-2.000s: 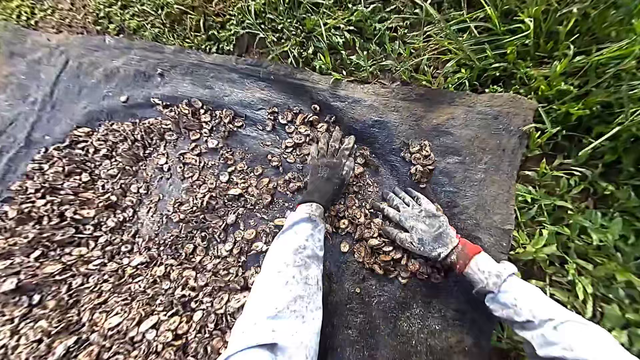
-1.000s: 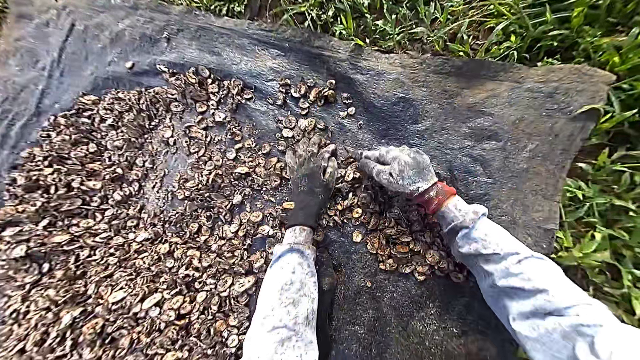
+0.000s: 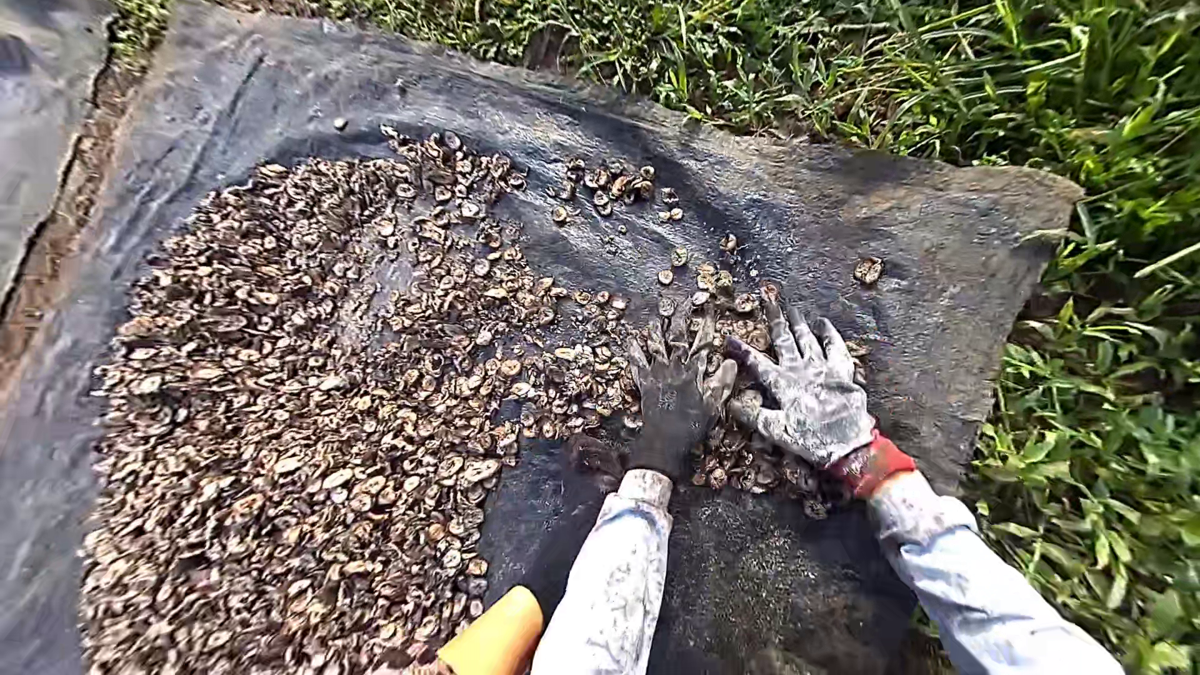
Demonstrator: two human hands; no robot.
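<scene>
Dried slices (image 3: pixel 309 403), brown and pale, of a kind I cannot tell, lie spread over a dark plastic sheet (image 3: pixel 947 253). My left hand (image 3: pixel 675 403), in a dark, dirty glove, rests palm down on the slices with its fingers spread. Close to its right, my right hand (image 3: pixel 806 394), in a grey, soiled glove with a red cuff, lies flat with its fingers apart on the same heap. Slices show between and below the two hands. Whether any are under the palms is hidden. A small group of slices (image 3: pixel 619 183) lies above the hands.
Green grass (image 3: pixel 1106 403) borders the sheet at the top and right. An orange-yellow object (image 3: pixel 497 637), perhaps footwear, shows at the bottom edge. Another grey sheet (image 3: pixel 47 122) lies at the upper left, beyond a strip of bare soil (image 3: pixel 56 244). A lone slice (image 3: pixel 868 271) sits to the right.
The right hand has turned from bunched fingers a second ago to a flat, spread pose beside the left. The orange-yellow object has come into view at the bottom.
</scene>
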